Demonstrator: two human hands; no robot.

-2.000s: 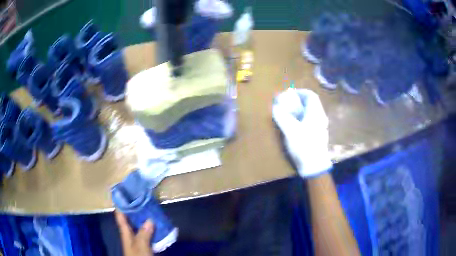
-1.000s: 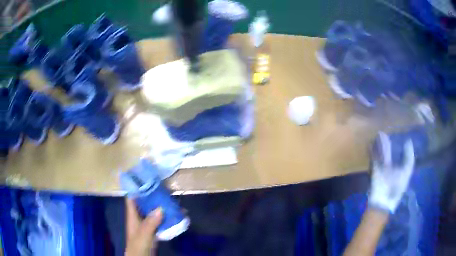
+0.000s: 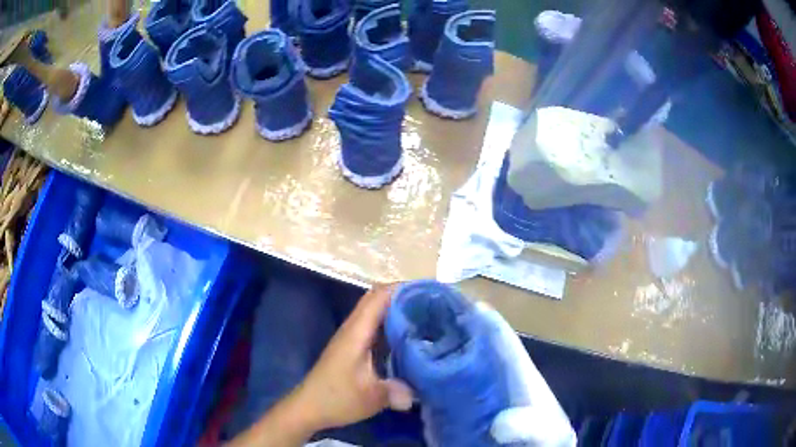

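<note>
A blue boot upper is held between both hands low in the middle, its open end facing up. My bare left hand grips it from the left side. My right hand, in a white glove, grips it from the right. The fleece end of this upper is not visible. Behind it on the table, a cream press pad sits over another blue upper. A white sheet lies under the press, with a crumpled white cloth at its left.
Several blue uppers with fleece edges stand in rows on the brown table at back left. A blue crate with uppers is at lower left. A small white bottle is right of the press. More uppers lie at far right.
The view has swung left. My right hand has come from the right side of the table to the upper in my left hand and now grips it too. The held upper has turned more upright.
</note>
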